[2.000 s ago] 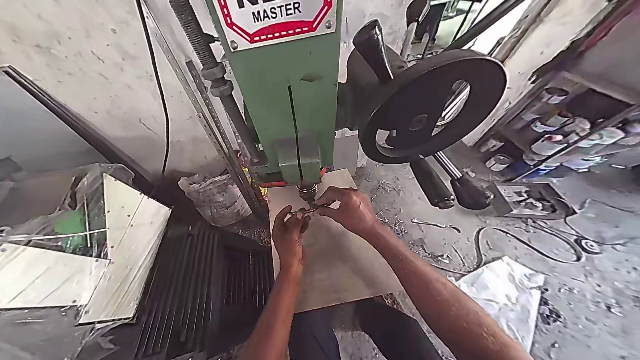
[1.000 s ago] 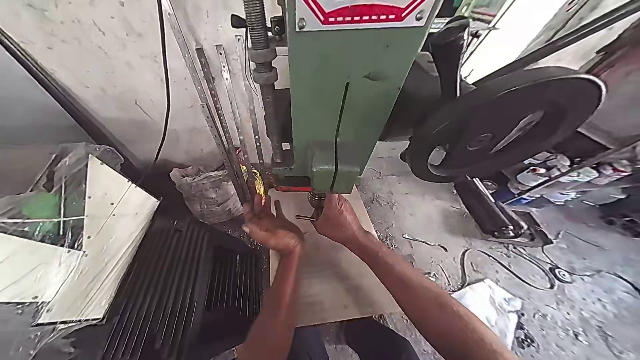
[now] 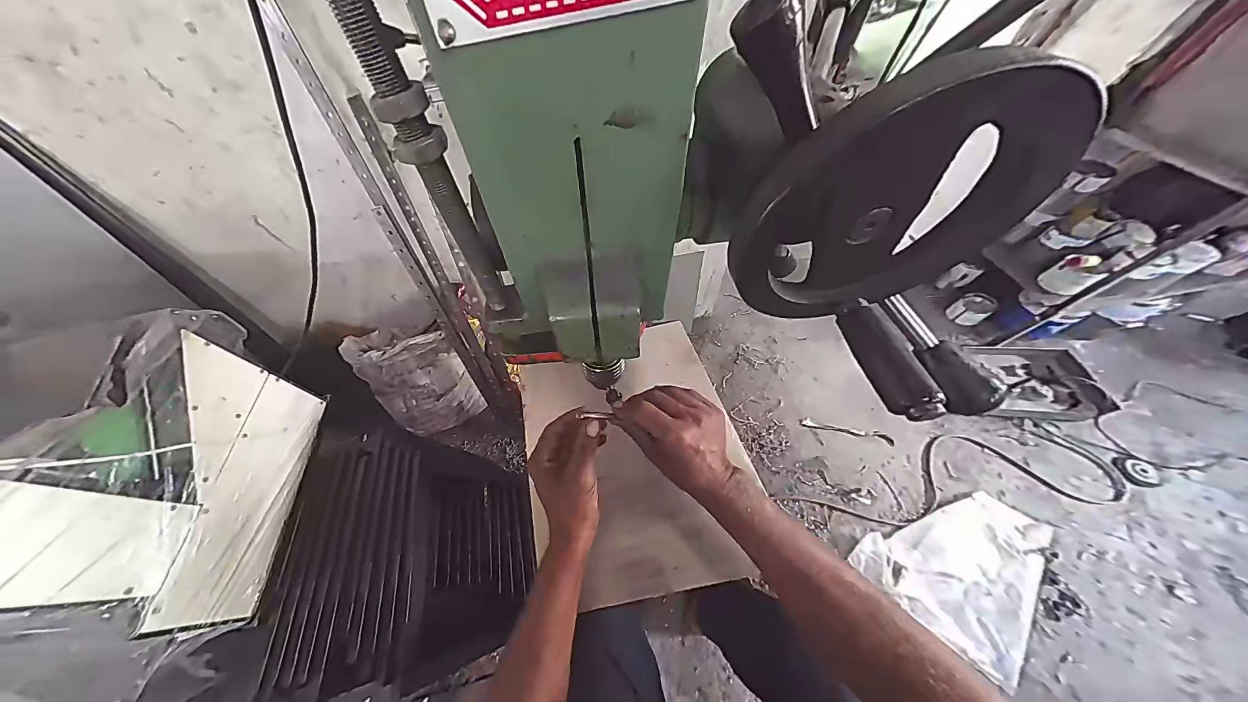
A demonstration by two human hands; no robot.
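A green drilling machine's head [image 3: 575,175] stands before me, its spindle and chuck [image 3: 606,378] pointing down over a flat board [image 3: 643,517]. Just below and left of the chuck, my left hand [image 3: 568,463] pinches one end of a small, thin metal piece [image 3: 597,415]. My right hand [image 3: 675,434] has its fingertips at the other end of that piece, close to the chuck tip. The piece is too small to name, and my right fingers partly hide it. The machine's black handwheel [image 3: 877,224] is at the upper right.
Black lever grips [image 3: 887,361] hang below the handwheel. Perforated metal strips [image 3: 390,214] lean on the wall at left, beside a crumpled plastic sack [image 3: 414,380]. Black ribbed metal [image 3: 361,556] lies left of the board. A cable [image 3: 926,468] and a plastic sheet [image 3: 975,575] lie on the floor at right.
My left hand was apart from my right hand, with spread fingers, one second ago; now both hands meet at the small piece below the chuck. The view has shifted.
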